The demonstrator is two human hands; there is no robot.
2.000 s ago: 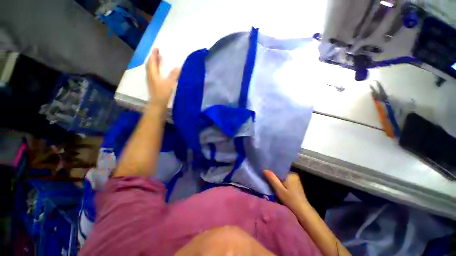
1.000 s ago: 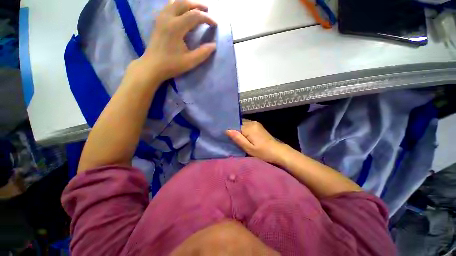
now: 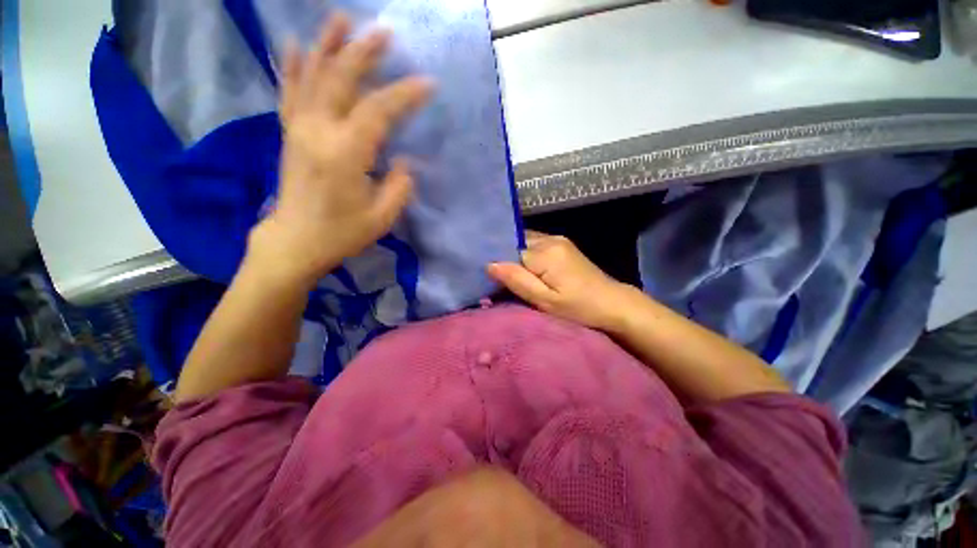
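Note:
The pale grey-blue panel (image 3: 455, 161) lies over the table's front edge and reaches my body, with a thin blue line along its right edge. A blue fabric panel (image 3: 214, 177) lies bunched at its left. My left hand (image 3: 343, 139) is blurred, fingers spread, over the pale panel; whether it touches the cloth cannot be told. My right hand (image 3: 552, 280) pinches the panel's lower right corner between thumb and fingers below the table edge. Narrow blue bands show among folds below my left hand.
The white table (image 3: 643, 80) has a measuring tape (image 3: 686, 155) along its front edge. A black phone (image 3: 857, 24) lies at the upper right, with an orange tip beside it. More pale and blue cloth (image 3: 739, 257) hangs below the table at right. Cloth piles lie at both sides.
The view has swung down to the front edge from the machine. My left hand has come from the table's left side onto the panel, then opened wider. My right hand keeps its hold.

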